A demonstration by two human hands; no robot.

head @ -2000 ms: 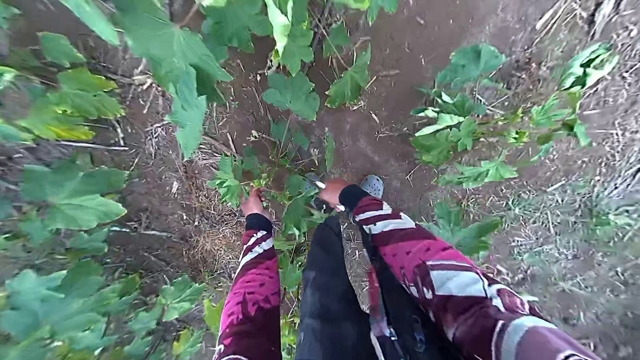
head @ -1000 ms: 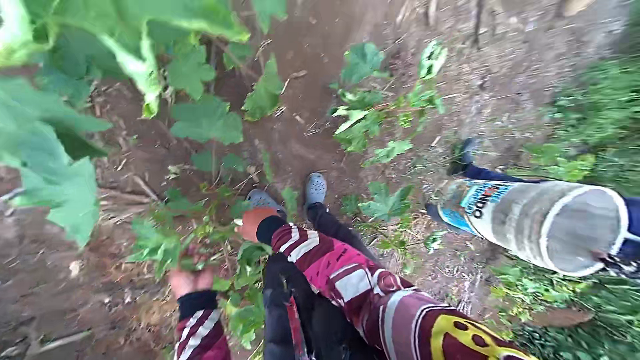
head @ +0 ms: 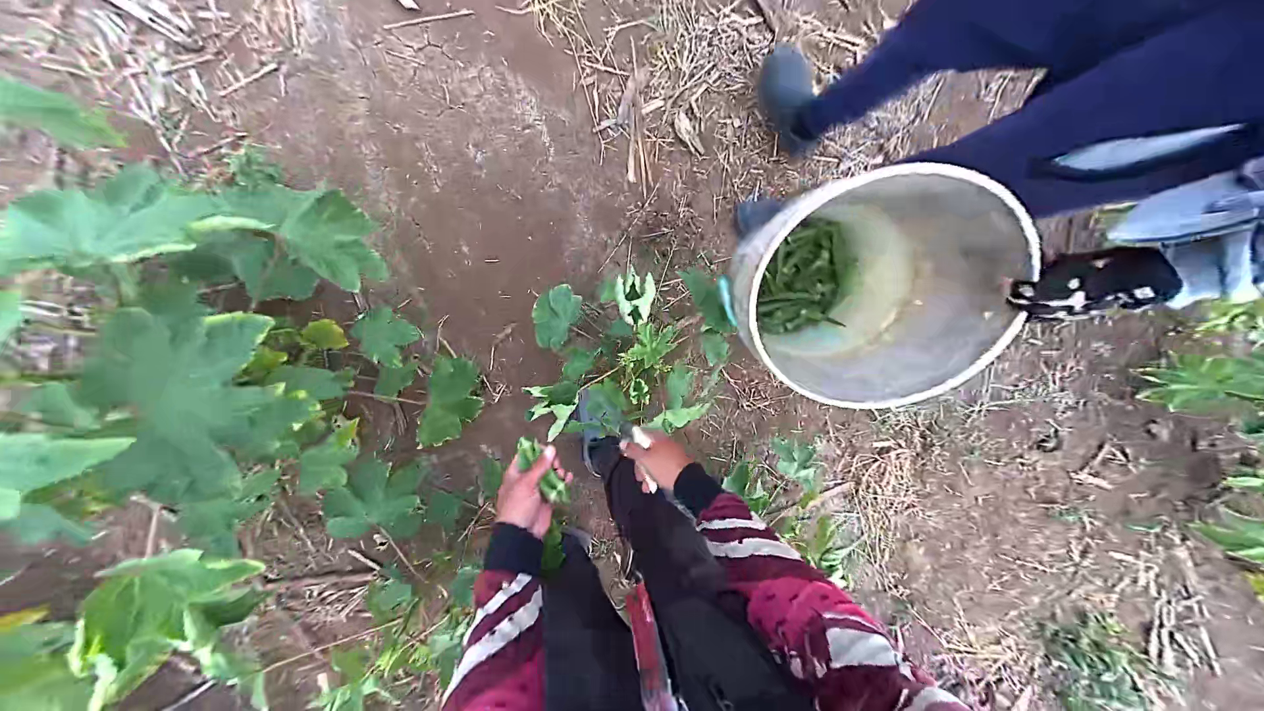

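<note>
My left hand (head: 526, 494) is closed around several green pods (head: 543, 472), which look like okra; they stick out above the fingers. To its right, my right hand (head: 660, 459) grips a small tool with a pale handle (head: 642, 437), perhaps a knife; its far end is hard to make out against the leaves. Just beyond my hands stands a low leafy plant (head: 642, 360). A large whitish plastic bucket (head: 889, 395), tilted with its mouth toward me, has green pods (head: 805, 276) lying inside. A co-worker's gloved hand (head: 1096, 283) holds its rim.
The co-worker's legs in dark blue trousers (head: 1066, 118) stand behind the bucket, one dark shoe (head: 787, 89) on the soil. Broad-leaved plants (head: 178, 395) crowd the left side. Bare brown soil (head: 474, 197) with dry stalks runs between the plants. Below me are my legs in black trousers (head: 592, 632).
The view has swung right. The bucket, at the right edge a second ago, is now closer to my hands with its mouth showing. Green pods now show clearly in my left hand, lifted out of the leaves.
</note>
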